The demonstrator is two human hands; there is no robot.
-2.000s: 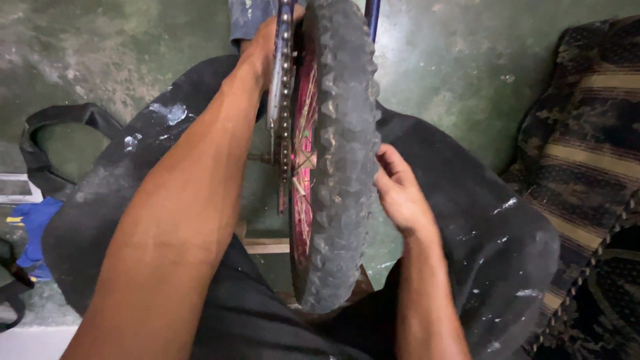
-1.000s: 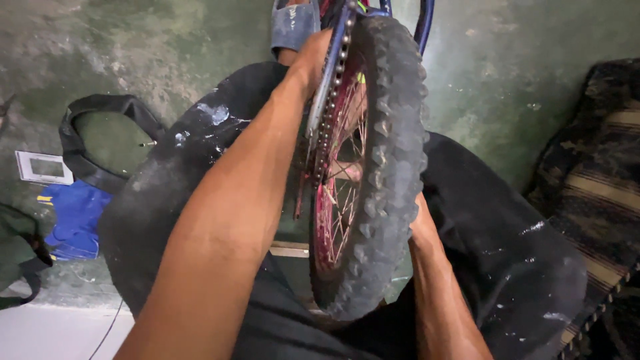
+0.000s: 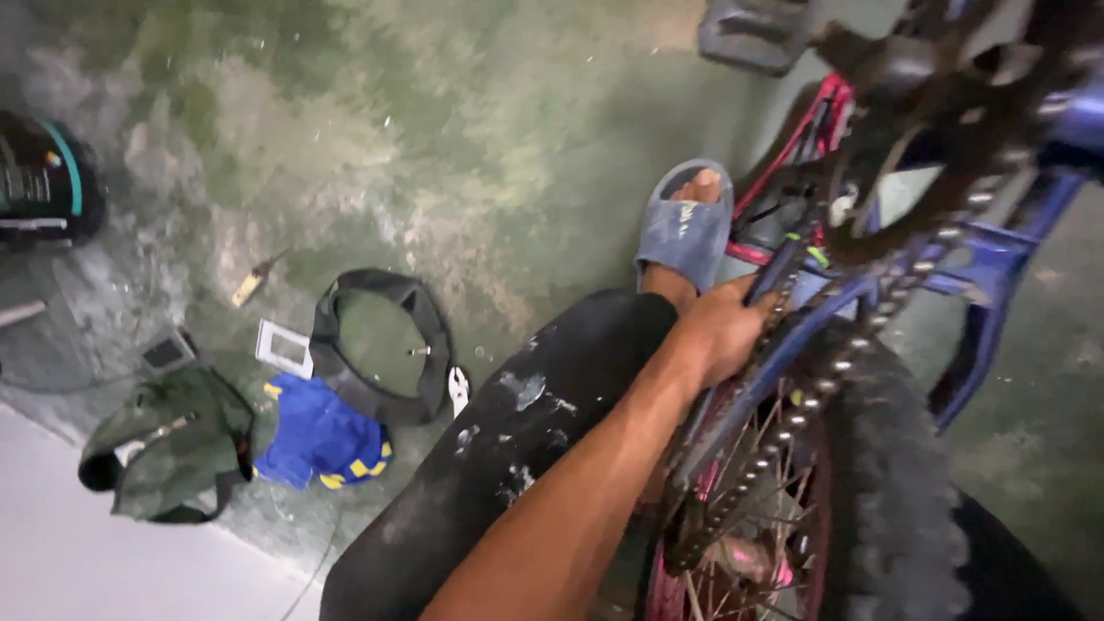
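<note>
My left hand [image 3: 729,332] is closed around a tube of the blue bicycle frame [image 3: 802,332], beside the chain [image 3: 798,418]. Its fingertips are partly hidden behind the tube. The wheel with a knobbly black tire [image 3: 897,483] and a pink rim [image 3: 824,517] stands between my legs, its spokes and hub at the lower right. Above it, the dark chainring and crank [image 3: 871,181] look blurred, with a pedal [image 3: 755,34] at the top. My right hand is out of view.
On the green floor at left lie an inner tube [image 3: 323,332], a blue and yellow cloth [image 3: 319,435], a dark green bag or cloth [image 3: 181,448], a small white frame [image 3: 285,348] and a white-handled tool [image 3: 458,391]. My sandaled foot [image 3: 686,224] rests beside the bicycle.
The view has swung left, bringing more floor items and the crank into sight. My right hand, seen beside the tire two seconds ago, has left the view. My left hand remains at the frame.
</note>
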